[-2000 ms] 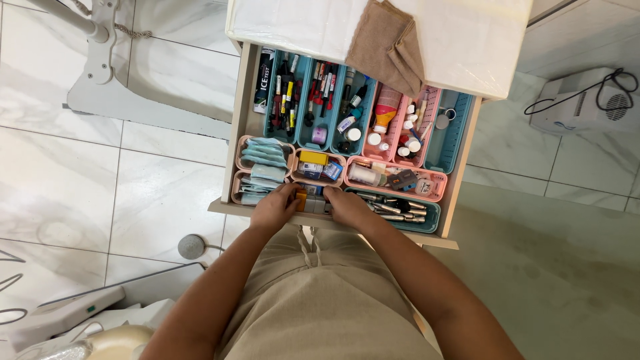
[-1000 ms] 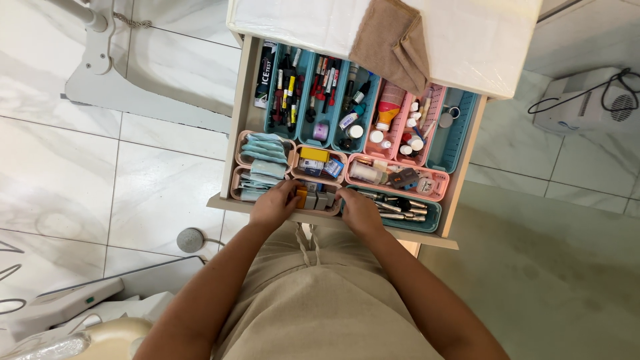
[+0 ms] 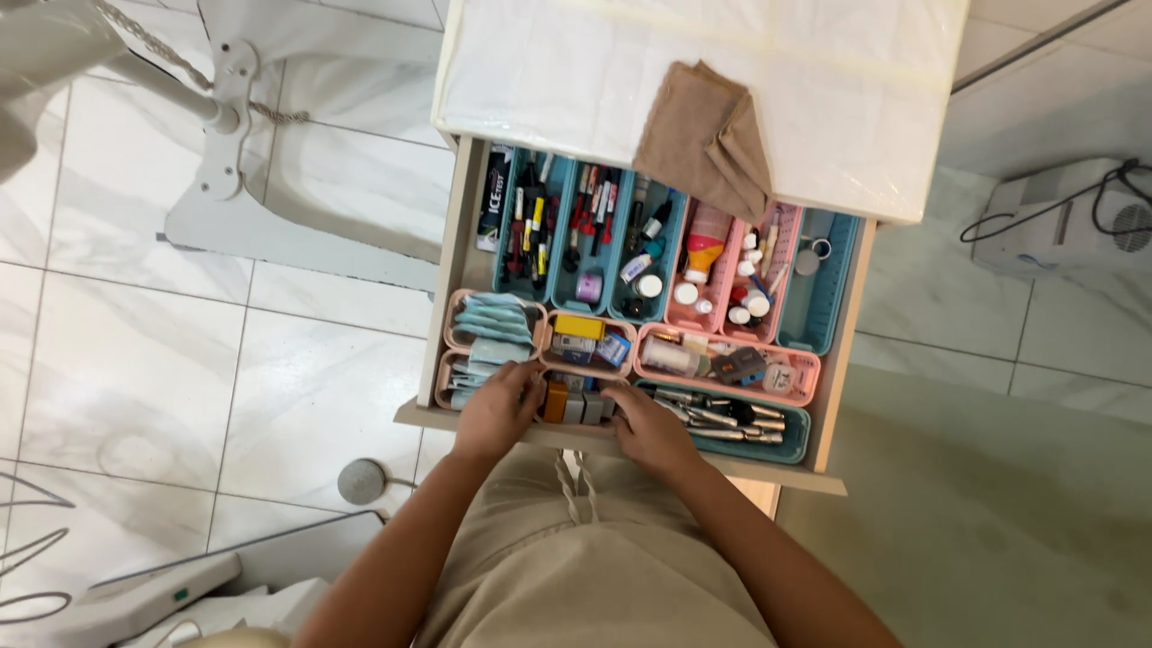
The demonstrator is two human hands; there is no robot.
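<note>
An open drawer [image 3: 832, 360] holds rows of plastic baskets. My left hand [image 3: 498, 409] rests at the left end of a small pink basket [image 3: 576, 423] filled with little boxes, beside light blue packets [image 3: 468, 373]. At that basket's right end is my right hand [image 3: 652, 427], its fingertips at the rim; whether either hand grips anything cannot be told. Behind it stands a pink basket [image 3: 589, 367] with a yellow box [image 3: 579, 327] and blue-and-white boxes. To the right, a teal basket [image 3: 792, 445] holds metal-handled tools [image 3: 729, 418], under a long pink basket [image 3: 805, 382] of small containers.
Teal baskets [image 3: 558, 292] with tubes and pens and pink baskets [image 3: 706, 319] with bottles fill the drawer's back. A brown cloth [image 3: 702, 135] hangs over the edge of the white covered top [image 3: 558, 72]. A grey metal stand [image 3: 297, 238] is at left, a white appliance [image 3: 1048, 216] at right.
My right hand has shifted right, from over the small box basket to its right end, and more of the boxes shows. My left hand has stayed near the basket's left end.
</note>
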